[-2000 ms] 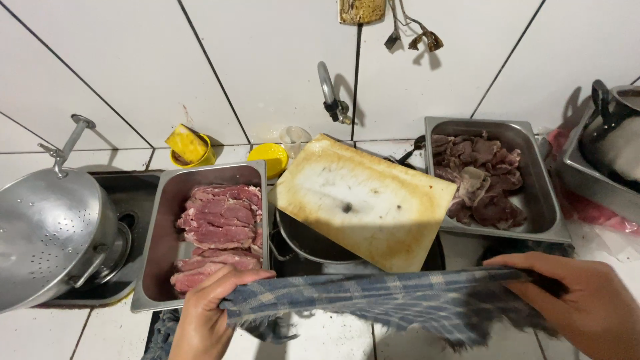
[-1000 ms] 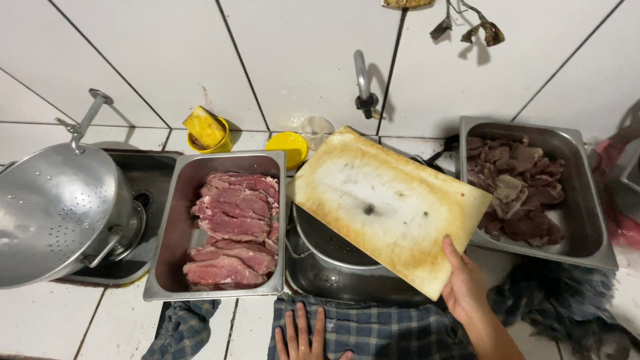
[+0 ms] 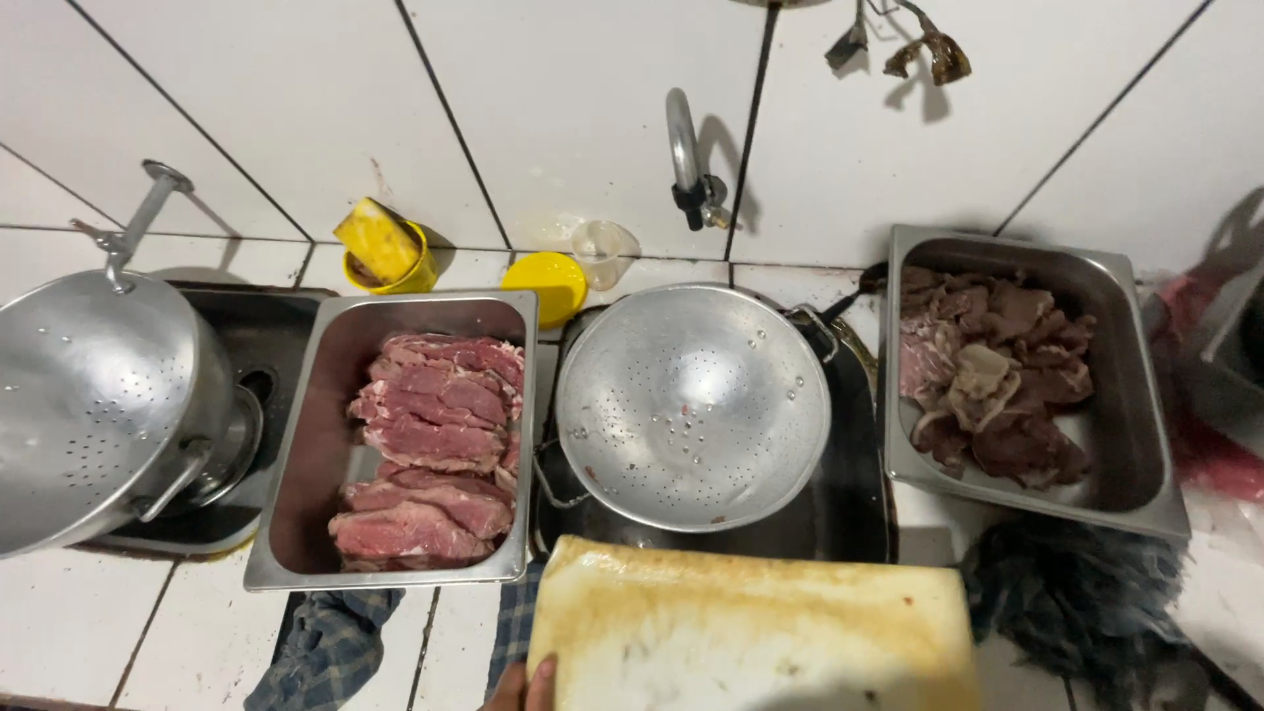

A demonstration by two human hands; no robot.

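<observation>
A stained white cutting board [image 3: 755, 632] lies at the bottom centre, its lower part out of frame. The fingers of my left hand [image 3: 526, 688] show at its lower left edge, with the thumb on the board's face. My right hand is not visible. Part of a blue checked cloth [image 3: 513, 622] shows at the board's left side. Just beyond the board, an aluminium colander [image 3: 691, 410] sits over the middle sink basin [image 3: 851, 444]. To its left stands a steel pan [image 3: 286, 474] with raw meat slices [image 3: 425, 415]; to its right, another steel pan [image 3: 1150, 395] holds darker meat pieces [image 3: 1032, 336].
A larger colander [image 3: 89, 395] rests over the left basin [image 3: 222, 306]. A yellow cup with a sponge [image 3: 380, 247], a yellow lid [image 3: 546, 288] and a clear cup [image 3: 599, 252] stand by the wall under a tap [image 3: 683, 148]. Dark cloths [image 3: 1076, 592] lie right; another [image 3: 331, 642] lies left.
The cutting board has moved off the middle basin toward me, uncovering the colander there. My right hand, on the board's right edge a second ago, is out of view. My left hand has left the cloth.
</observation>
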